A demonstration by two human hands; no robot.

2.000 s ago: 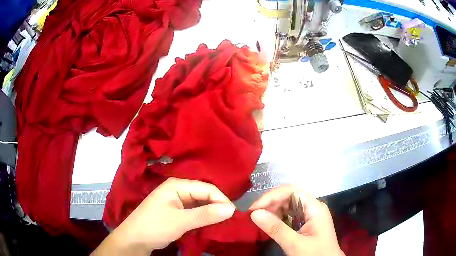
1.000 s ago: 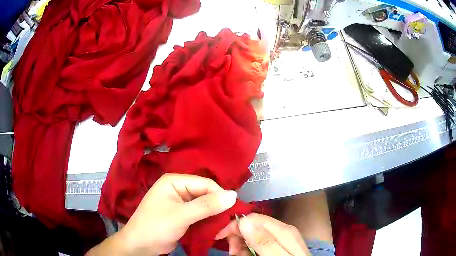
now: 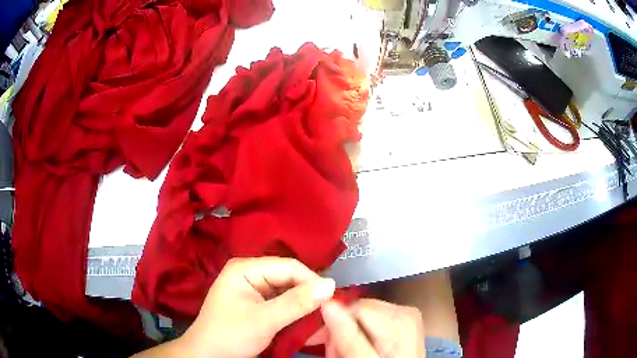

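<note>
A gathered red garment piece [image 3: 286, 168] lies on the table, its upper right edge by the machine's needle area under warm light, its lower part hanging over the front edge. My left hand [image 3: 269, 304] pinches the red fabric between thumb and forefinger at the lower middle. My right hand [image 3: 374, 328] is close against its fingertips, cut off by the bottom edge and partly blurred. Whether it holds the fabric or a small tool cannot be made out. The sewing machine's needle parts [image 3: 405, 52] are at the top.
A large heap of red fabric [image 3: 119, 91] is at the left. Orange-red handled scissors [image 3: 555, 129] lie partly under a black flat object [image 3: 527, 73] at the right. Black thin strips [image 3: 616, 147] lie at the far right. A printed ruler [image 3: 545, 199] runs along the table's front edge.
My right hand was apart from the left, then lower with a small pointed silvery tool showing; now its fingertips meet the left ones and the tool's tip no longer shows. The view has shifted slightly.
</note>
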